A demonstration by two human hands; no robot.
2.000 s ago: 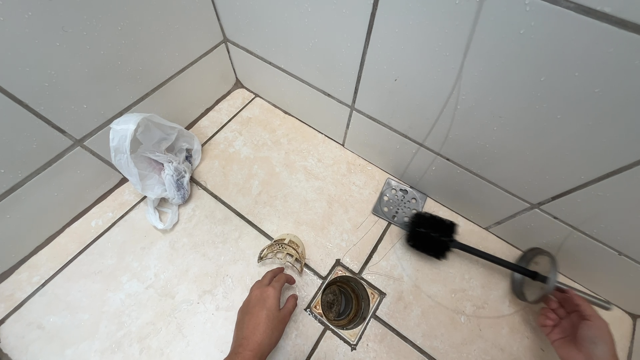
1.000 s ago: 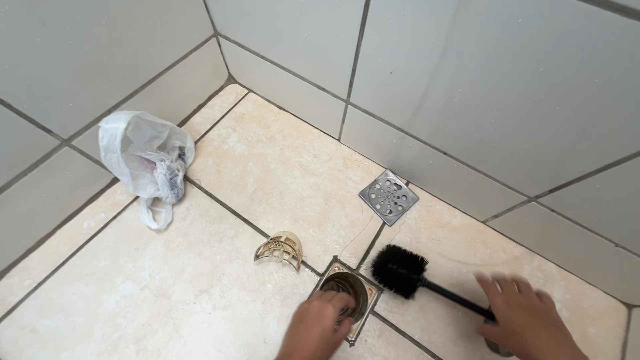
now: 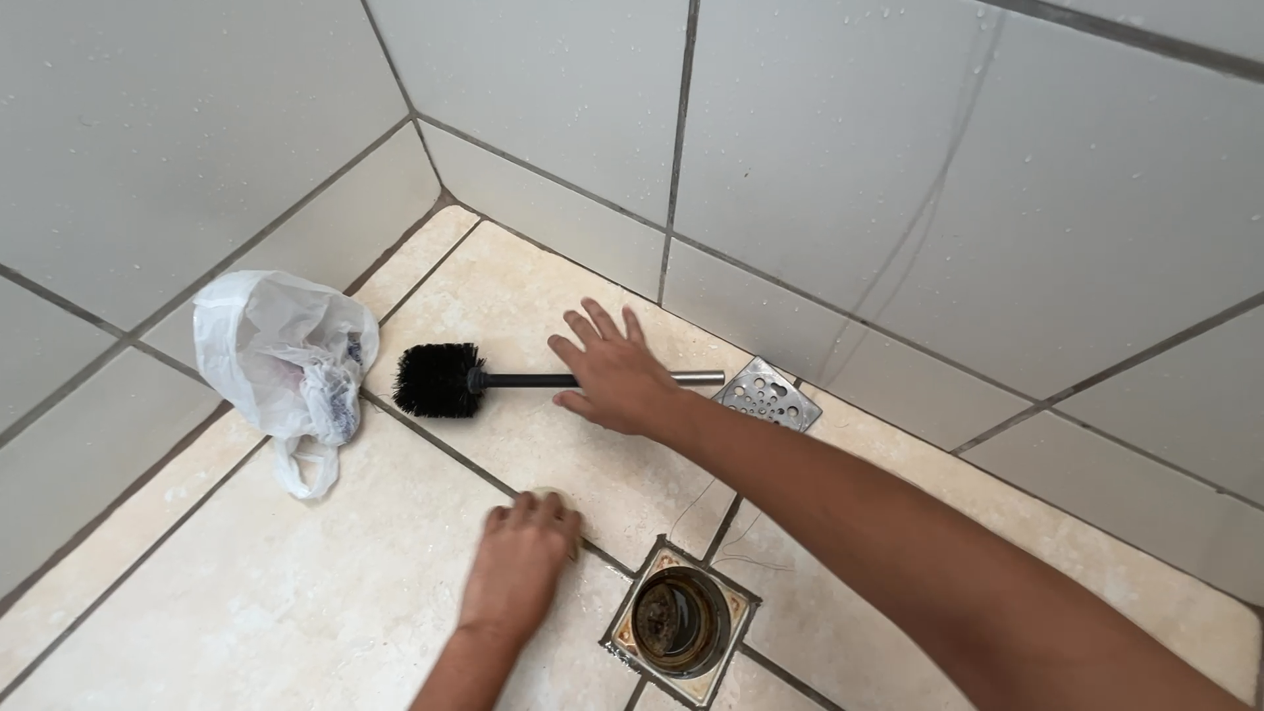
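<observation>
A black-bristled toilet brush [image 3: 439,381] lies on the beige floor tiles, its handle pointing right toward a square perforated metal drain cover [image 3: 767,395]. My right hand [image 3: 617,375] is spread over the brush handle, fingers apart; the disc once seen on the handle is not visible. My left hand [image 3: 528,553] rests lower left with curled fingers over a small yellowish piece, mostly hidden, at the spot of the curved strainer piece. Right of it is the uncovered floor drain [image 3: 681,622], its square frame stained and its round hole dirty inside.
A white plastic bag [image 3: 281,355] with something inside sits at the left, against the wall. Tiled walls [image 3: 839,178] with water drops meet in the corner behind. Thin hairs lie on the floor near the drain.
The brush has moved from right of the drain to the left, beside the bag, and my right hand has moved left with it. My left hand has left the drain hole for the strainer piece's place.
</observation>
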